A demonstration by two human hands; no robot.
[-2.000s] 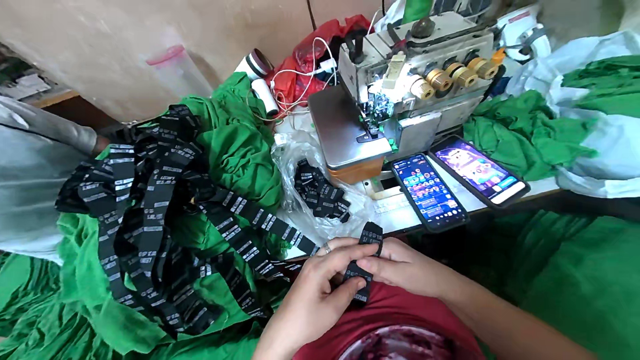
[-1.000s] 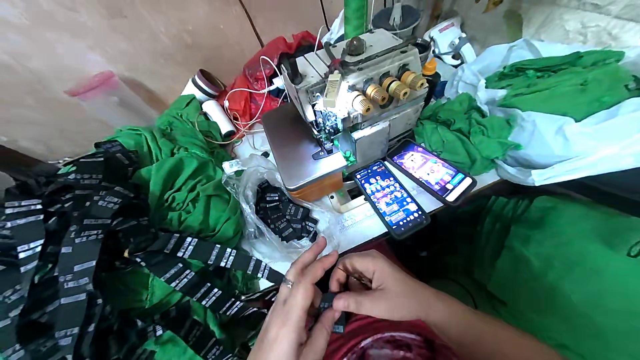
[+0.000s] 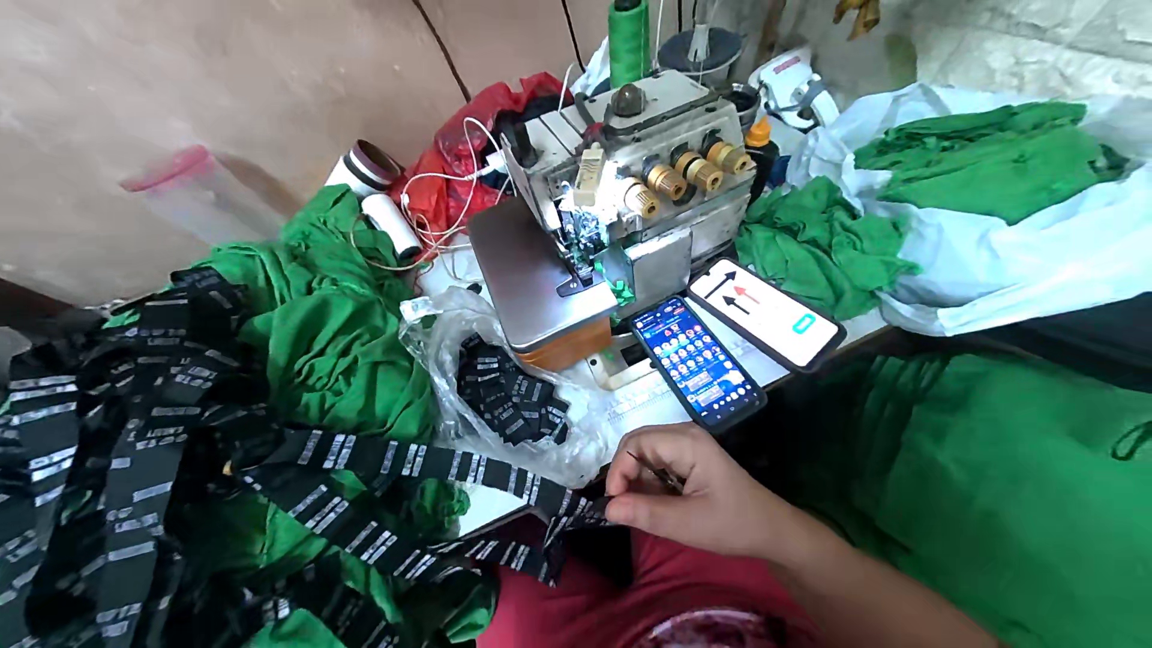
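My right hand (image 3: pixel 688 490) pinches the end of a black label ribbon (image 3: pixel 486 470) between thumb and fingertips, above my lap. A small dark metal tool, perhaps thread snips (image 3: pixel 661 470), rests within the same hand. The printed ribbon runs left from the fingers to a tangled heap of black ribbon (image 3: pixel 144 432) on green fabric. Just behind the hand, a clear plastic bag (image 3: pixel 585 441) holds cut black labels (image 3: pixel 508 391). My left hand is out of the picture.
An overlock sewing machine (image 3: pixel 666 171) with a metal side plate (image 3: pixel 531 261) stands behind the bag. Two lit phones (image 3: pixel 697 360) lie at the table's front edge. Green fabric (image 3: pixel 333 351) is piled left of the machine, with more on white plastic (image 3: pixel 990 243) at the right.
Both hands were together at the black ribbon in the earlier frames; now the left has gone from view and the right holds the ribbon alone. The right phone's screen has changed.
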